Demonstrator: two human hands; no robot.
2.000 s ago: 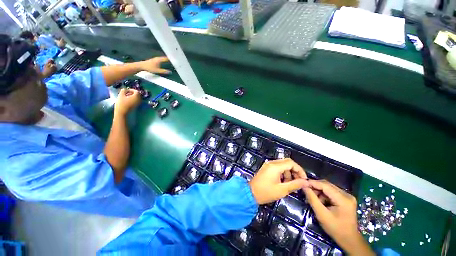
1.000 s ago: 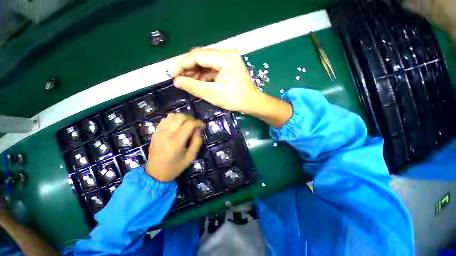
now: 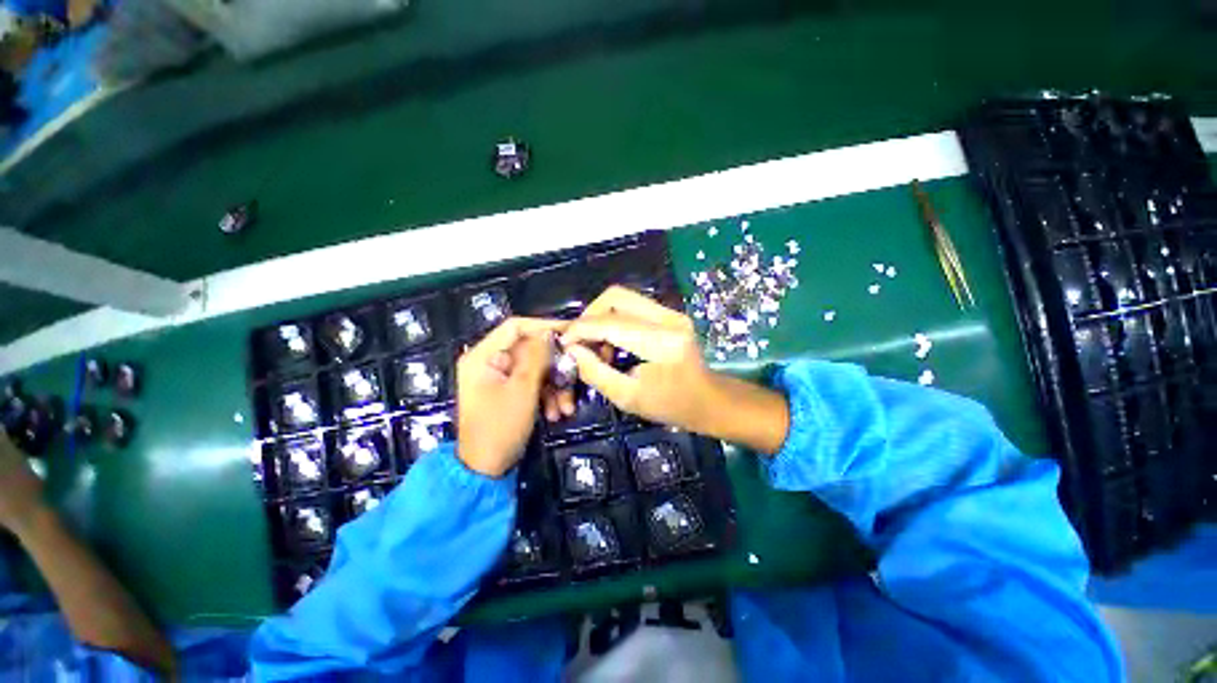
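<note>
My left hand (image 3: 505, 387) and my right hand (image 3: 647, 360) meet above the glossy black blister tray (image 3: 550, 284). My left hand holds a small dark module with a silvery top (image 3: 562, 362). My right fingertips touch its top; whether they pinch a tiny piece is too small to tell. Several tray pockets hold modules with pale tops; some top right pockets hold none. A loose pile of tiny silvery-pink pieces (image 3: 742, 296) lies right of the tray.
Two modules (image 3: 510, 158) sit apart on the green belt (image 3: 641, 80) beyond the white edge rail (image 3: 854, 179). Brass-coloured tweezers (image 3: 945, 248) lie right of the pile. Stacked black trays (image 3: 1108, 307) stand at far right. Loose modules (image 3: 120, 426) and another person's arm (image 3: 80, 574) are at left.
My hands were apart a second ago, the right near the rail and the left over the tray; now they meet at one module. The view has shifted, showing more belt and the whole pile.
</note>
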